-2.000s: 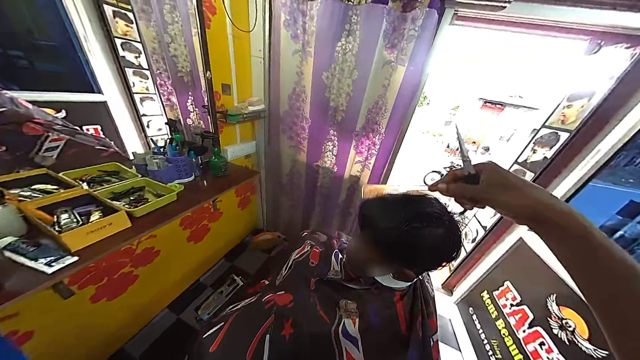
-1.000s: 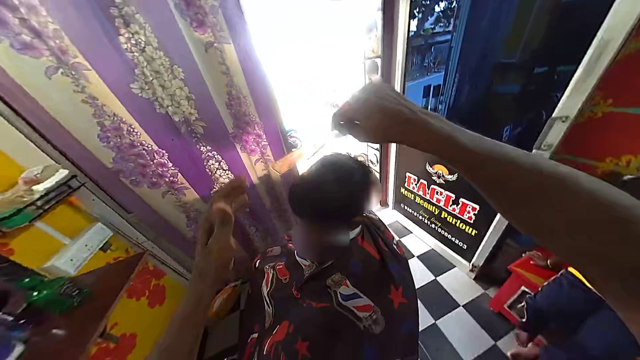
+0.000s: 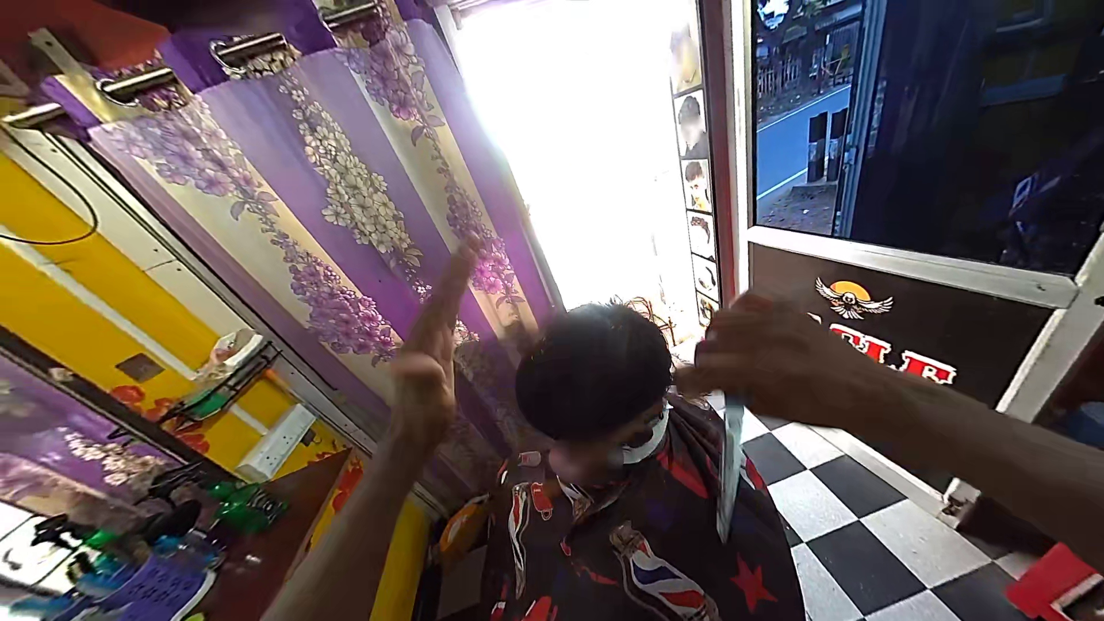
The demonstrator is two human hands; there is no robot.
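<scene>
A seated person with short black hair (image 3: 595, 371) wears a dark barber cape (image 3: 604, 552) printed with barber poles and red stars, and a white neck strip (image 3: 649, 440). My right hand (image 3: 763, 354) is at the right side of the head, closed on the handle of a bladed metal tool (image 3: 730, 474), which looks like a razor or scissors; its blade points down over the cape's shoulder. To the left of the head, my left hand (image 3: 435, 354) is raised, fingers extended and blurred, holding nothing that shows.
A floral purple curtain (image 3: 362, 198) hangs behind on a metal rod. At lower left a brown counter (image 3: 276, 526) carries green bottles (image 3: 246, 507) and a purple basket (image 3: 159, 586). A glass door (image 3: 914, 259) stands at right over a checkered floor (image 3: 862, 526), with a red object (image 3: 1048, 582) at lower right.
My right hand has come down beside the head, its blade now pointing down instead of up as two seconds ago. My left hand is raised higher. The view has swung strongly.
</scene>
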